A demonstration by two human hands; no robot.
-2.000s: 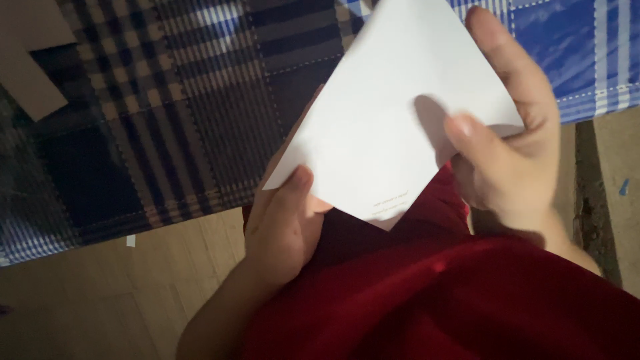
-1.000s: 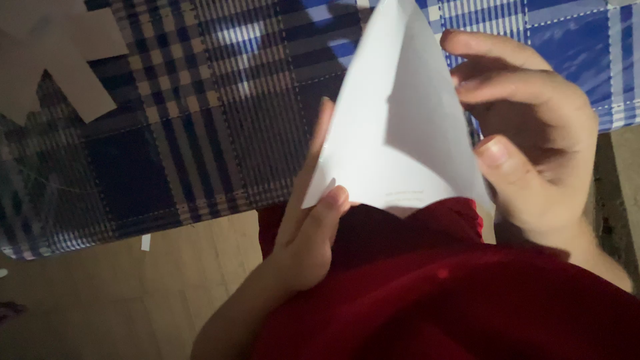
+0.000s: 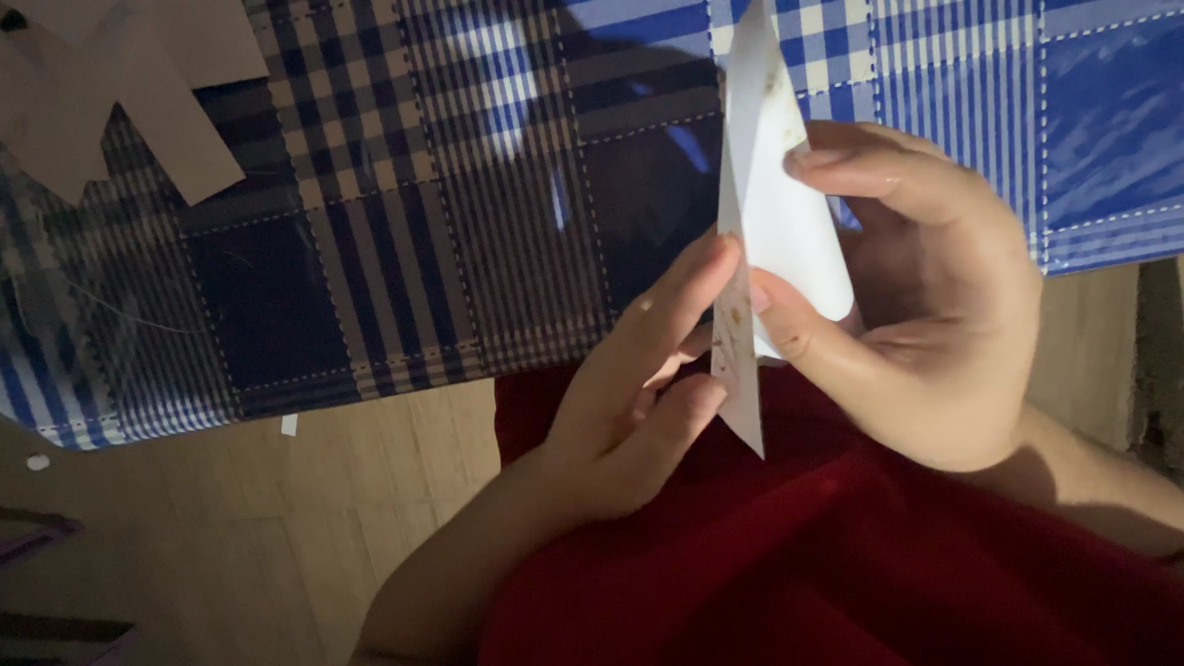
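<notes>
A sheet of white paper [image 3: 795, 222], bent over so that its near part curves, stands nearly edge-on between my hands above the table's front edge. Small brownish marks show on its surface. My left hand [image 3: 638, 398] has its fingertips and thumb against the paper's left side. From the right, my right hand [image 3: 943, 305] holds the curved part, thumb inside the bend and index fingertip on the outer edge. Part of the paper behind the right thumb is hidden.
A table bears a blue and white plaid plastic cover [image 3: 509, 231]. Cut white paper pieces [image 3: 176, 111] lie at its back left. On the floor [image 3: 370, 481] are a small paper scrap [image 3: 289, 425] and a white bit [image 3: 38, 462]. Dark red cloth [image 3: 786, 555] covers my lap.
The paper has gone from lying fairly flat to the camera to nearly edge-on and bent. My right hand, apart from the paper's edge a second ago, now grips it. The view has shifted somewhat.
</notes>
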